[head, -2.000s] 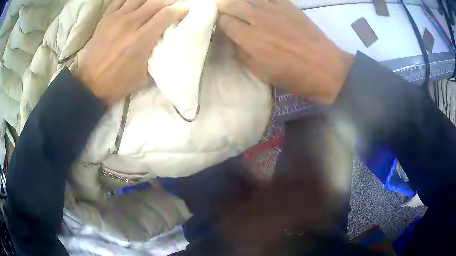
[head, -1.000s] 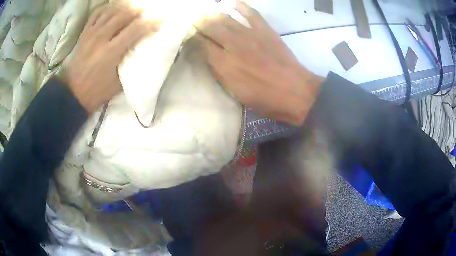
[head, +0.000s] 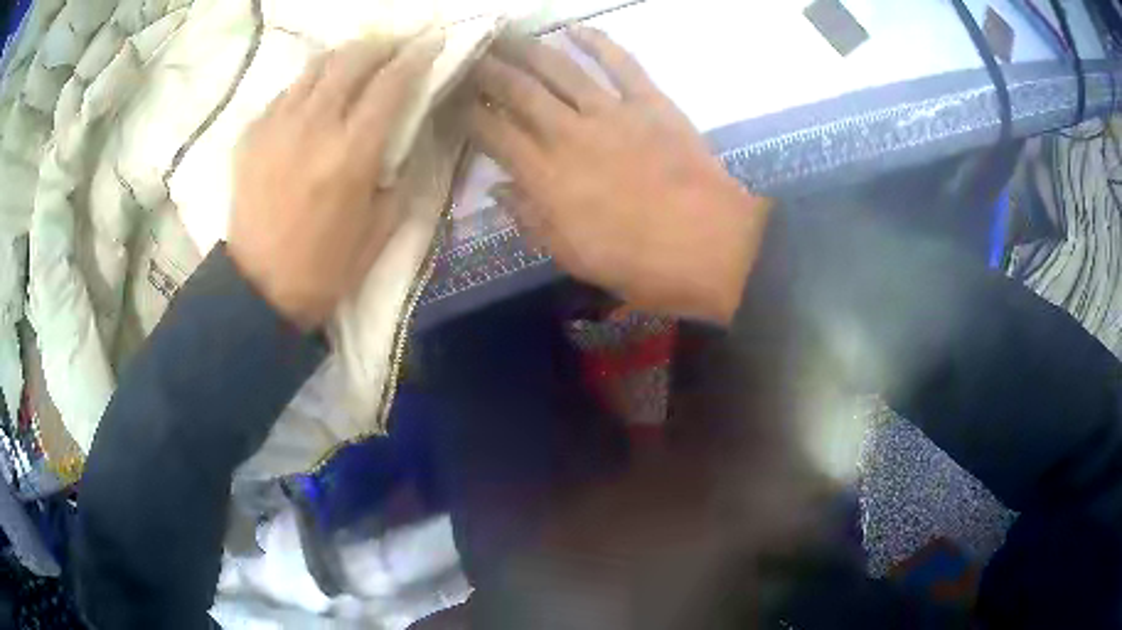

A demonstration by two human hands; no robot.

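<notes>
The cream to pale green quilted jacket (head: 74,234) fills the left side and hangs over the table edge. My left hand (head: 322,172) lies on its cream cloth, fingers pointing up. My right hand (head: 615,172) is at the cloth's right edge, its fingertips at a raised fold of cloth (head: 445,74) between the hands. I cannot tell how firmly either hand grips. A zipper (head: 400,351) runs down the garment's right edge. A short dark line (head: 160,281) shows on a left panel. The needle area is not visible.
The white table top (head: 689,62) bears a grey-brown patch (head: 837,25). A grey measuring strip (head: 861,129) runs along its front edge. Dark cables cross the upper right. Striped cloth (head: 1077,234) hangs at the right. Speckled floor (head: 923,492) shows below.
The pointed cream flap and the broad puffy panel between my hands no longer show. The garment has shifted left, with its zipper edge now hanging beside my left hand. My right hand stays at the cloth edge.
</notes>
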